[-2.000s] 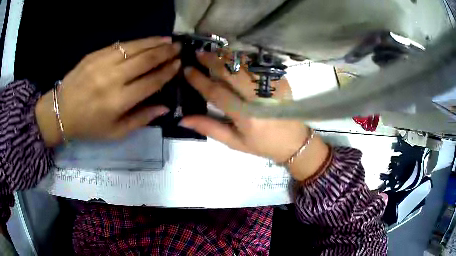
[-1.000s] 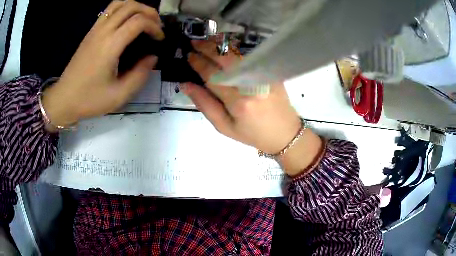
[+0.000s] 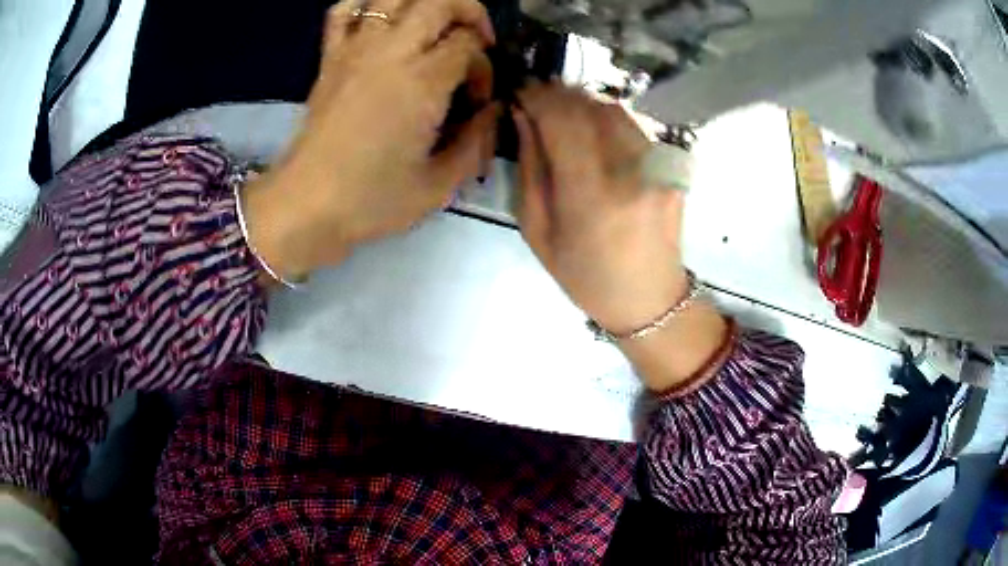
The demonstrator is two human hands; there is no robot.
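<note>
The black garment panel [image 3: 227, 55] lies at the upper left of the machine bed and runs under my left hand. My left hand [image 3: 387, 127] has bent fingers pinching black cloth near the needle area. My right hand [image 3: 591, 188] is beside it, slightly blurred, its fingertips at the dark edge of the cloth. The gap between my hands is narrow and dark, and I cannot tell a zipper there. The cream-white sewing machine head [image 3: 774, 66] hangs above and to the right of my hands. The presser foot area is blurred and partly cut off at the top.
Red-handled scissors [image 3: 851, 260] lie right of my right hand, beside a yellow-brown ruler [image 3: 812, 177]. A side tray at the lower right holds black and white pieces [image 3: 912, 442]. The white table [image 3: 442, 321] has its front edge by my checked garment. A grey-edged black band curves at the far left.
The view has shifted, and my hands have come closer together by the needle area. My left fingers have gone from flat on the cloth to bent and pinching. The scissors and ruler show more fully.
</note>
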